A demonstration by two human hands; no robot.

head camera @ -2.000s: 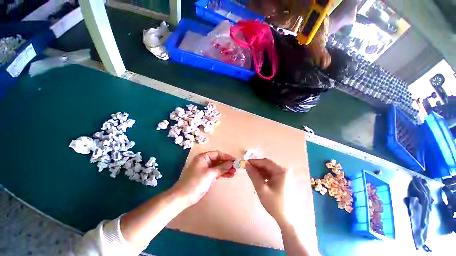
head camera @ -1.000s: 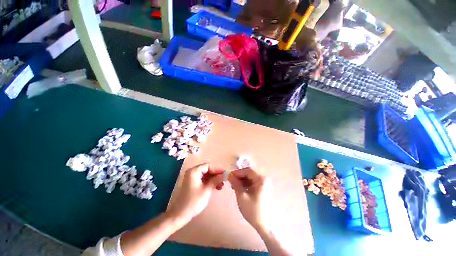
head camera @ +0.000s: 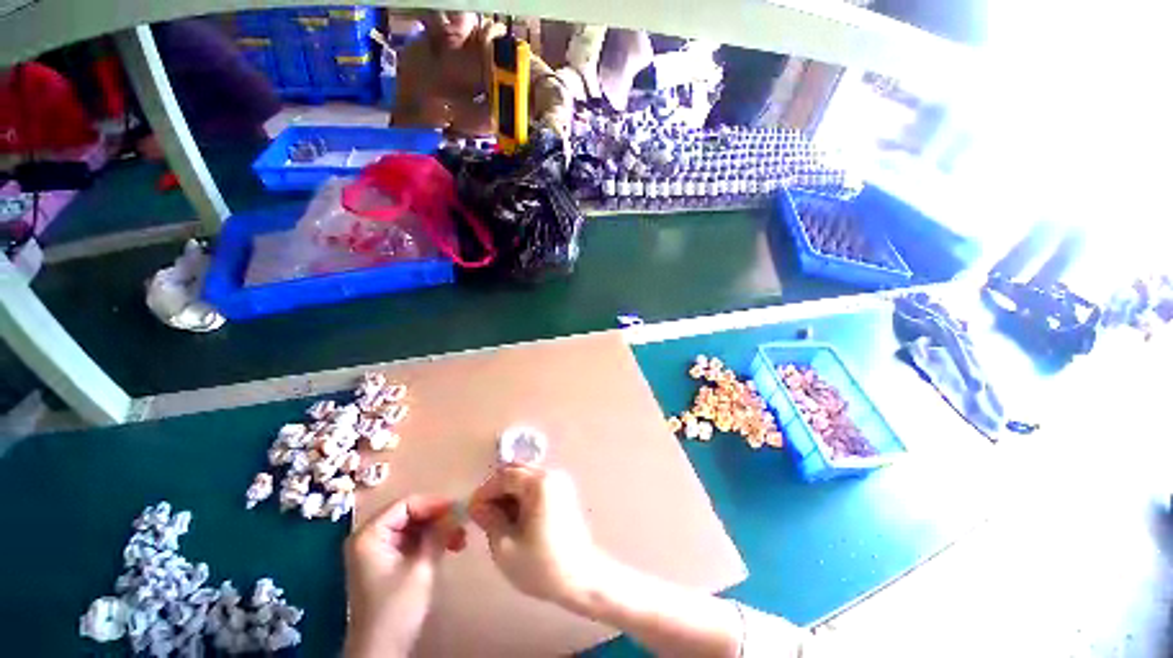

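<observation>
My left hand (head camera: 392, 566) and my right hand (head camera: 534, 530) meet over the tan cardboard sheet (head camera: 643, 482). A tiny pale part (head camera: 457, 512) is pinched between the fingertips of both hands; its details are too small to tell. A small round white dish (head camera: 522, 446) stands on the cardboard just beyond my right hand. A pile of joined white and pinkish-tan pieces (head camera: 328, 450) lies at the cardboard's left edge. A pile of whitish-grey housings (head camera: 167, 585) lies farther left. Orange-tan parts (head camera: 729, 408) lie to the right of the cardboard.
A small blue basket (head camera: 804, 450) holds pinkish-brown pieces at the right. Behind stand a blue tray (head camera: 328, 298) with a pink-red bag (head camera: 405, 190), a black plastic bag (head camera: 534, 219) and a yellow tool (head camera: 511, 97). A person sits opposite. A pale upright (head camera: 180, 142) stands at left. Dark cloth (head camera: 945, 354) lies far right.
The view has swung to the right and tilted up, so the bench things sit farther left and the person opposite shows more. Both hands stay together at the small part over the cardboard.
</observation>
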